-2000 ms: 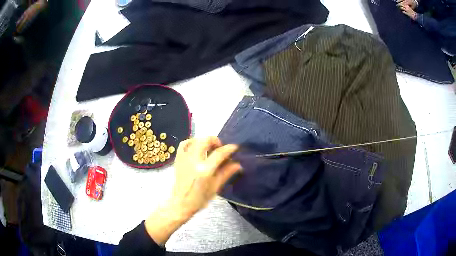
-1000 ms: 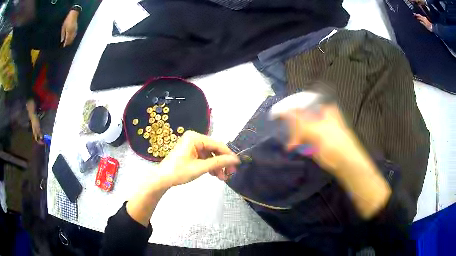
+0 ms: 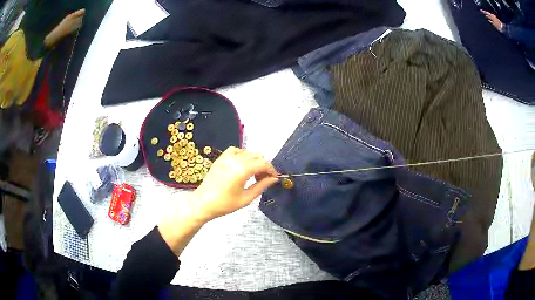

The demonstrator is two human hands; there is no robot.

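Observation:
Dark blue denim trousers (image 3: 346, 181) lie on the table in front of me. A yellow-tan button (image 3: 286, 183) sits at their left edge. My left hand (image 3: 234, 179) pinches the trousers' edge between thumb and fingers, just left of the button. A pale thread (image 3: 363, 169) runs taut from beside the button to the right rim of the picture. Only a bit of my right forearm and dark sleeve shows at the right rim; my right hand is cut off. The needle cannot be seen.
A round black tray (image 3: 220, 111) with yellow-tan and dark buttons lies left. Thread spools (image 3: 120, 146), a red packet (image 3: 122, 204) and a phone (image 3: 75, 209) are further left. Striped trousers (image 3: 410, 99) and black trousers (image 3: 205, 53) lie behind. Other people's hands show at both upper corners.
My right hand has moved from over the trousers out past the right rim, and the thread is stretched out again. My left hand stays at the trousers' edge; the button now shows.

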